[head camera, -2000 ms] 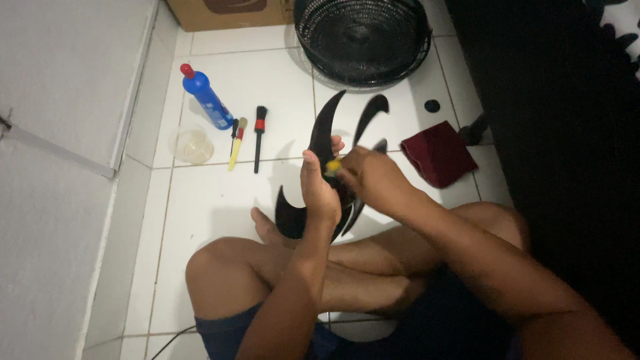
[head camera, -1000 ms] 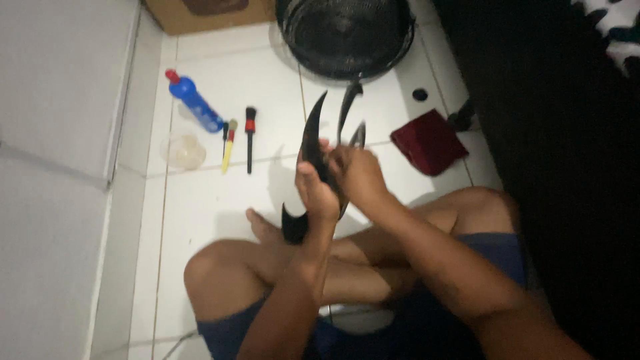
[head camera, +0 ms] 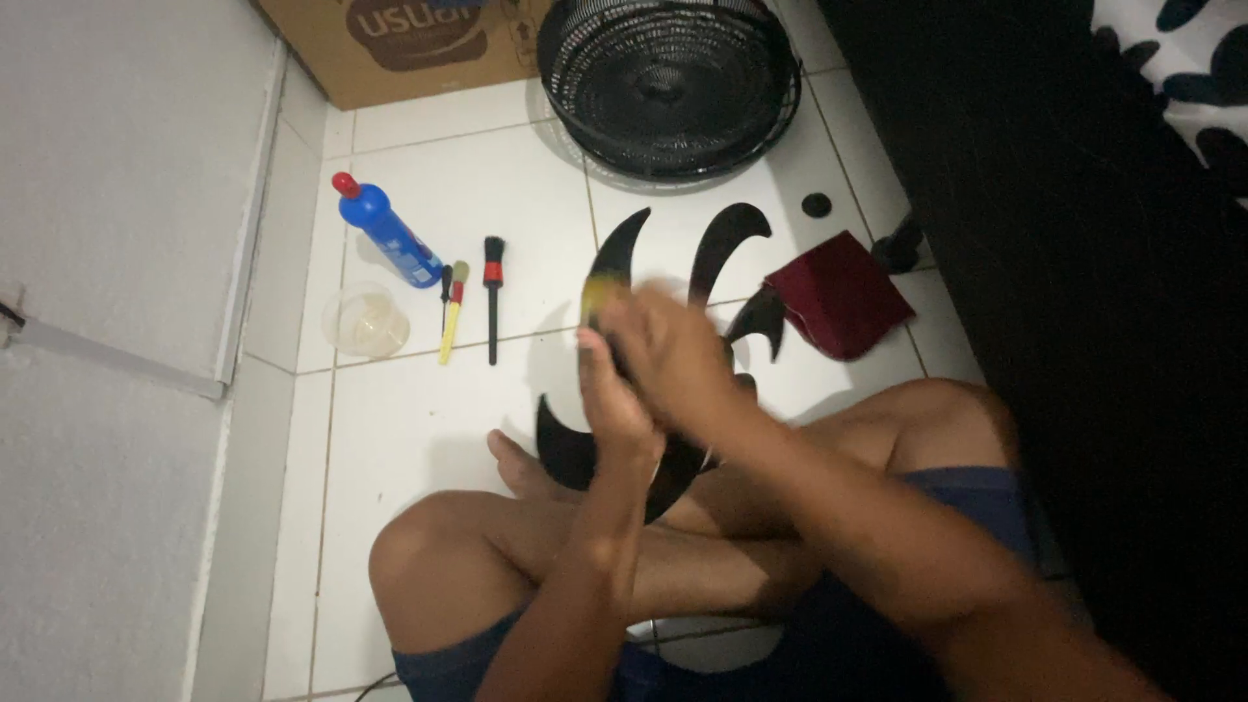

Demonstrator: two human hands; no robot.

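A black fan blade piece [head camera: 570,450] with several curved blades stands tilted over my crossed legs. My left hand [head camera: 619,400] grips one of its blades from the left side. Against that same blade my right hand [head camera: 673,356], blurred, presses a small yellow item [head camera: 603,292], probably a sponge; its shape is partly hidden by the fingers. Left of the hands, a black brush with a red band [head camera: 493,292], a yellow-handled brush [head camera: 452,317] and a thin black tool [head camera: 446,288] lie on the tiles.
A blue bottle with a red cap [head camera: 390,234] lies near a clear plastic cup [head camera: 367,322]. Black fan grilles [head camera: 673,88] and a cardboard box [head camera: 439,49] are at the back. A dark red cloth [head camera: 843,297] and a round black cap [head camera: 816,205] lie at right.
My right hand has moved up along the blade with the yellow item. The blade piece has turned a little, its right-hand blades now spread wider.
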